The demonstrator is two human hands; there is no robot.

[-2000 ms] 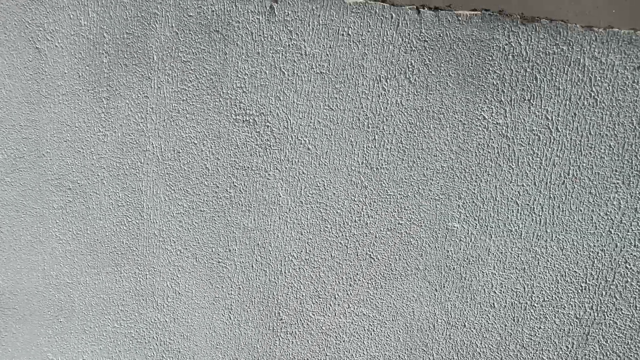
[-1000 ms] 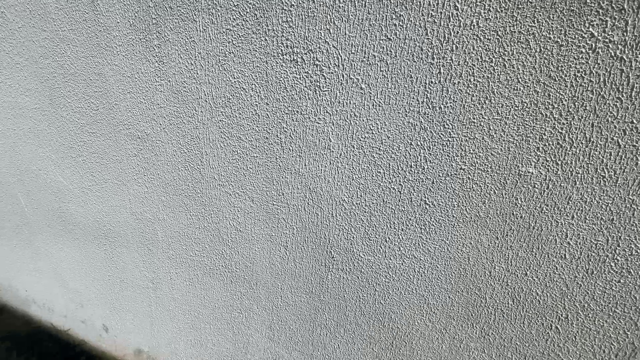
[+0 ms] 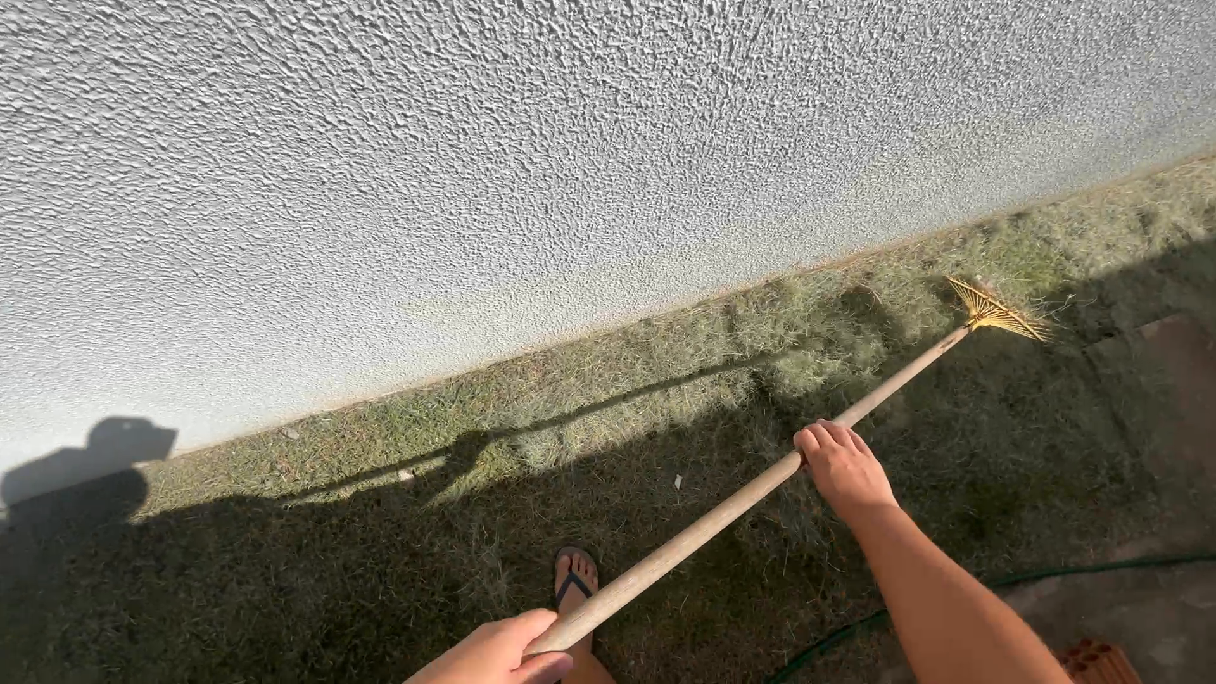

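Observation:
A leaf rake with a long wooden handle (image 3: pixel 703 532) and a yellow fan-shaped head (image 3: pixel 997 312) slants from the bottom centre up to the right. My left hand (image 3: pixel 508 651) is closed around the near end of the handle. Farther along the shaft, my right hand (image 3: pixel 844 465) grips it from above. The tines lie at the loose, cut dry grass (image 3: pixel 817 351) by the foot of the wall.
A rough-textured white wall (image 3: pixel 570 171) runs along the grass strip. My foot in a flip-flop (image 3: pixel 576 575) stands on the grass. A green hose (image 3: pixel 1092 570) crosses the lower right, near a hollow clay brick (image 3: pixel 1097 662) on the paving.
The view has swung down from the wall to the ground. Both my hands, the rake, the grass and my foot now show; none was in view in the earlier frames.

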